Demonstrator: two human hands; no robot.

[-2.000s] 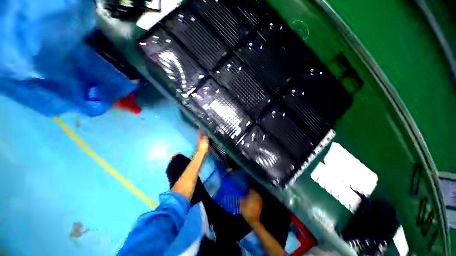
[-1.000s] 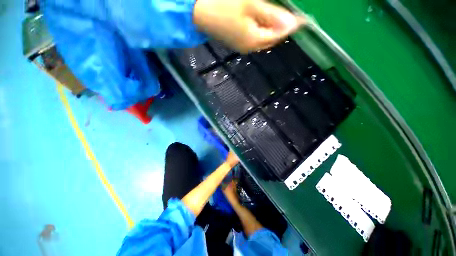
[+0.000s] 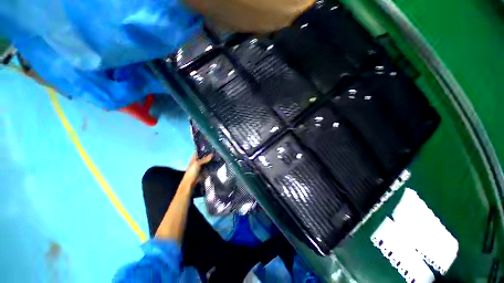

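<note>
A glossy black ribbed tray (image 3: 229,193) is beside and partly under the near bench edge, above my lap. My left hand (image 3: 198,167) grips its left edge. My right hand is not in view; only a bit of blue sleeve shows at the bottom edge. A large black blister tray (image 3: 309,127) with ribbed rectangular pockets lies on the green bench, its near edge along the bench rail. White liner strips (image 3: 417,235) with dark marks along one edge lie right of it, and another strip (image 3: 384,202) shows partly at the tray's right edge.
Another person's blue sleeve (image 3: 105,44) and blurred hand (image 3: 254,12) reach over the tray's upper left end. A red stool part (image 3: 141,110) stands on the blue floor (image 3: 33,166). The green bench (image 3: 359,264) has a curved metal rail behind.
The ribbed tray by my lap has come into fuller view with my left hand on its edge. My right hand has gone out of sight. The other person's hand has shifted toward the top edge.
</note>
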